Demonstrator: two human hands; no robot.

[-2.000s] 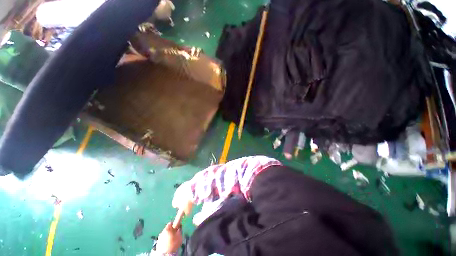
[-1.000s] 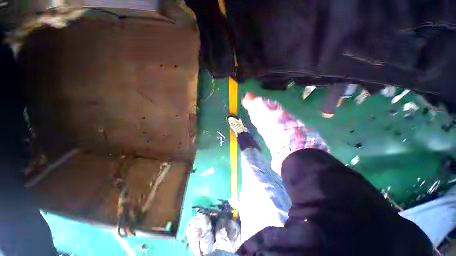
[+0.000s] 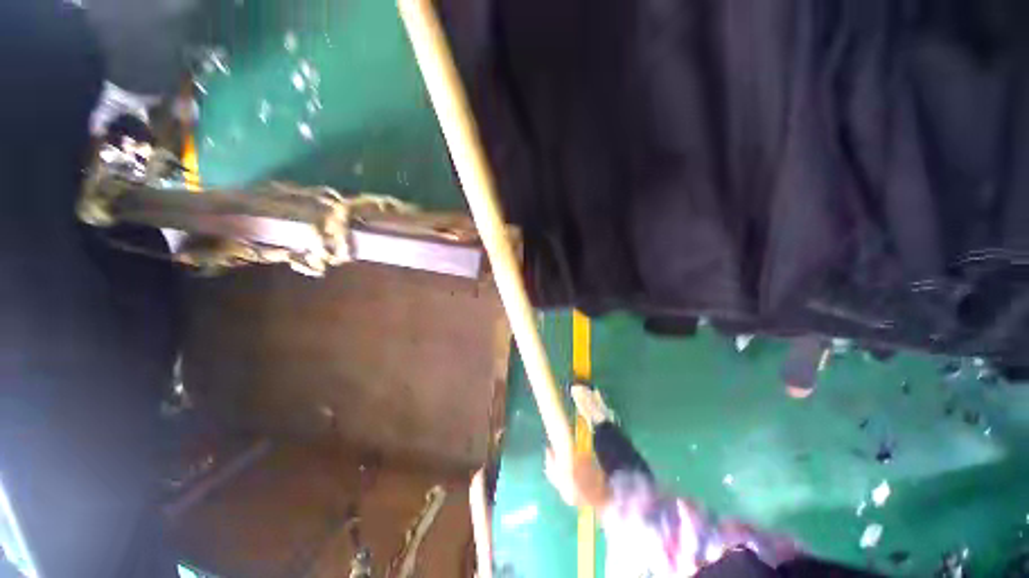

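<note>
My right hand (image 3: 581, 476), blurred and low in the middle, is shut on a long light-tan wooden stick (image 3: 485, 220). The stick runs up and left to the top edge, passing in front of the cardboard box's right edge. Black cloth (image 3: 722, 158) hangs in folds across the upper right, beside the stick. Its lower edge is above the green floor. A pink-and-white patterned sleeve (image 3: 688, 536) covers my right arm. My left hand is not in view.
An open cardboard box (image 3: 339, 350) lies left of the stick, pale strips over its far rim. A dark blurred roll-like shape (image 3: 68, 327) fills the left edge. A shoe (image 3: 589, 403) is on the yellow floor line (image 3: 582, 344). Scraps litter the floor (image 3: 700, 384).
The view has moved closer to the box and cloth. My right hand is now lower in the picture, and the stick shows large across the middle. The cloth hangs in clearer folds.
</note>
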